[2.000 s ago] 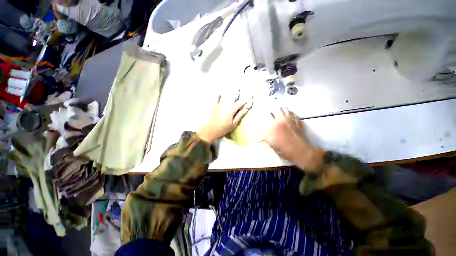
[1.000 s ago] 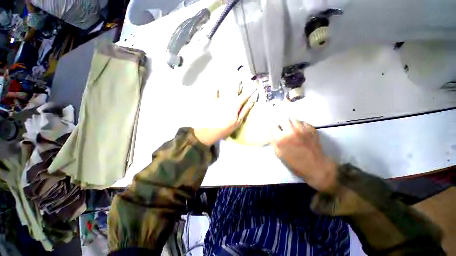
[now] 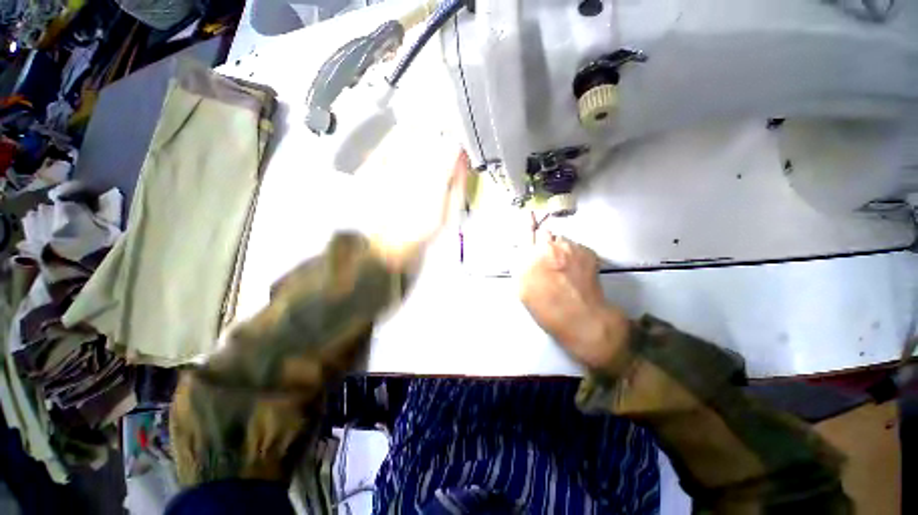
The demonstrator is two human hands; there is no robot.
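Note:
A small yellow-green cloth piece (image 3: 475, 187) shows at the left of the needle area, beside my left fingers; glare washes out most of it. The presser foot and needle (image 3: 525, 199) are under the white-grey machine head (image 3: 503, 111). My left hand (image 3: 428, 221) is blurred and overexposed, left of the foot, fingers pointing up along the cloth; whether it grips the cloth cannot be told. My right hand (image 3: 566, 292) is just below the small cream knob (image 3: 561, 205), fingers curled together at the foot; what is between the fingertips is unclear.
A stack of sage-green cut pieces (image 3: 191, 221) lies on the table at left. The sewing lamp (image 3: 347, 75) hangs on its gooseneck above it to the right. A cream tension dial (image 3: 597, 101) is on the head. Heaped brown and white cloth (image 3: 75, 312) is at far left.
The yellow-green cloth has moved from between my hands to the left and up. My left hand has moved left, away from my right hand. My right fingers are now closer to the foot.

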